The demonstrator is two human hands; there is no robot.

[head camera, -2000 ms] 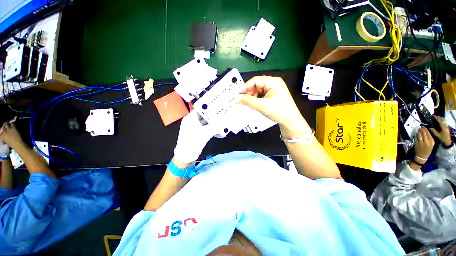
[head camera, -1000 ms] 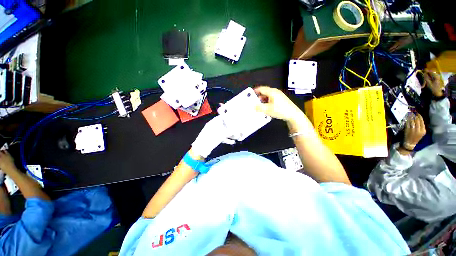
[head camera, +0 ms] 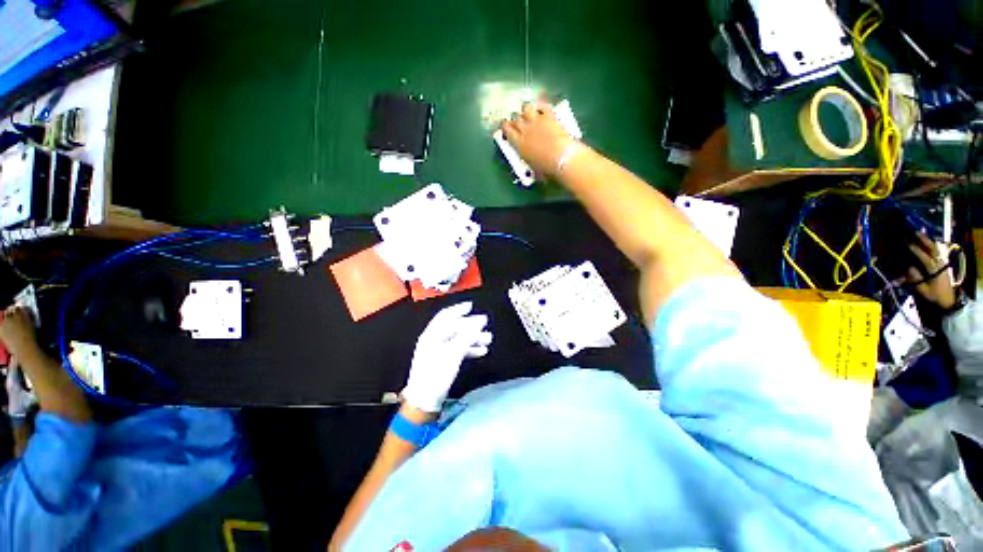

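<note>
My right hand (head camera: 536,140) reaches over the green surface and grips a white electronic unit (head camera: 515,159), partly hidden under the fingers. My left hand (head camera: 443,353), in a white glove with a blue wrist strap, is over the black mat with fingers apart and holds nothing. A stack of white units (head camera: 583,307) lies on the mat right of my left hand. Another stack of white units (head camera: 427,231) lies farther forward, partly on red-orange pads (head camera: 369,285).
A black unit (head camera: 400,125) lies on the green surface. A single white unit (head camera: 215,309) and a pale connector (head camera: 287,239) with blue cables are at left. A white unit (head camera: 711,223) and yellow carton (head camera: 845,336) are at right, partly behind my arm. Neighbouring people's hands show at both sides.
My right hand has moved forward to the unit on the green surface. The units I held now lie stacked on the mat, and my left hand has let go and drawn back.
</note>
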